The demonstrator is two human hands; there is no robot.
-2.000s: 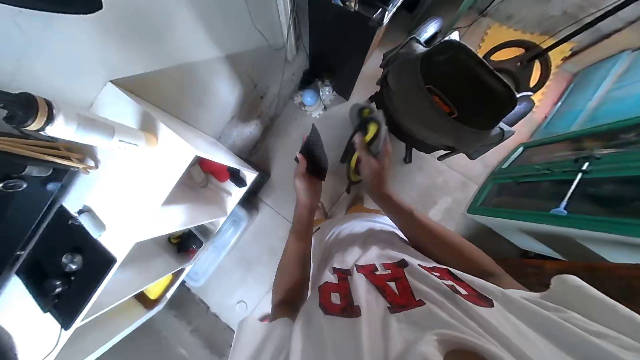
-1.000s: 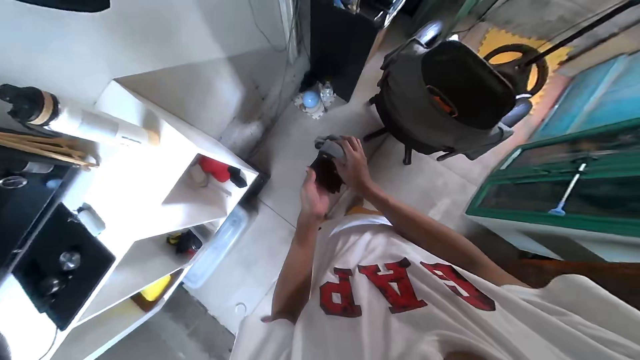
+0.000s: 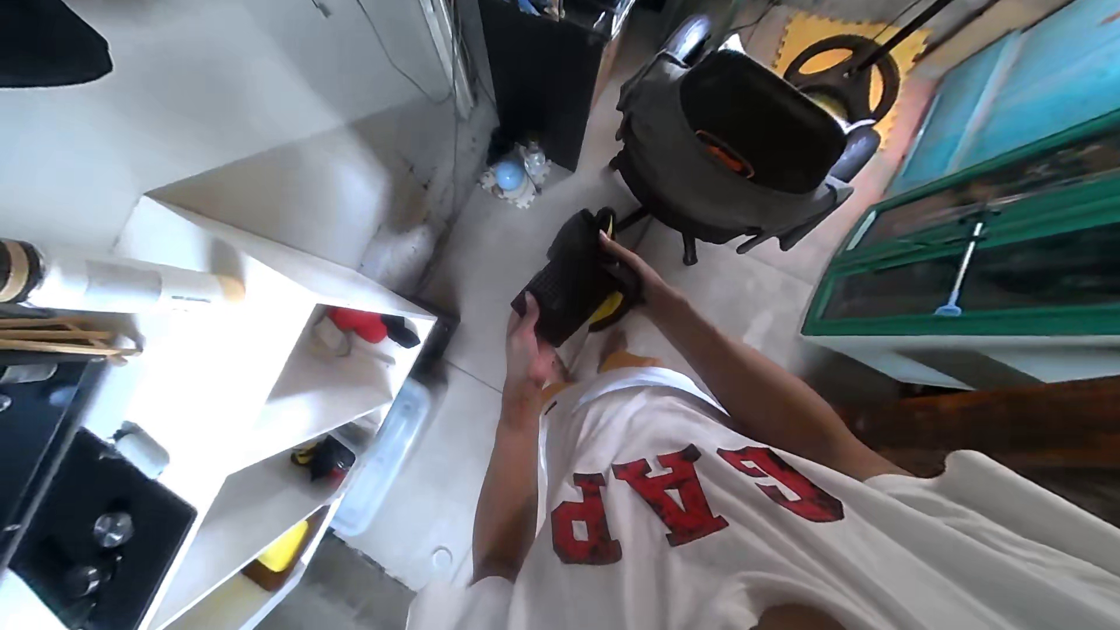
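My left hand [image 3: 525, 337] grips the lower left end of a black textured piece [image 3: 563, 284], thumb on top. The piece lies tilted between my hands above the floor; its exact kind cannot be told. On its right, my right hand [image 3: 637, 269] is closed round a black-and-yellow item [image 3: 612, 306], possibly footwear, with yellow showing above and below the fingers. The two items touch or overlap, and the black piece hides part of the other. My right fingertips rest by the black piece's upper right edge.
A black wheeled chair [image 3: 744, 149] stands ahead to the right. White shelves [image 3: 350, 289] with a red item [image 3: 357, 324] are at left, a clear plastic container [image 3: 385, 455] beside them. A green-framed cabinet [image 3: 945, 331] is at right. A blue ball [image 3: 508, 175] lies ahead.
Two seconds ago my hands held the items apart; one second ago they were together. Now the black piece shows broadly between my hands, and yellow shows again at the right hand.
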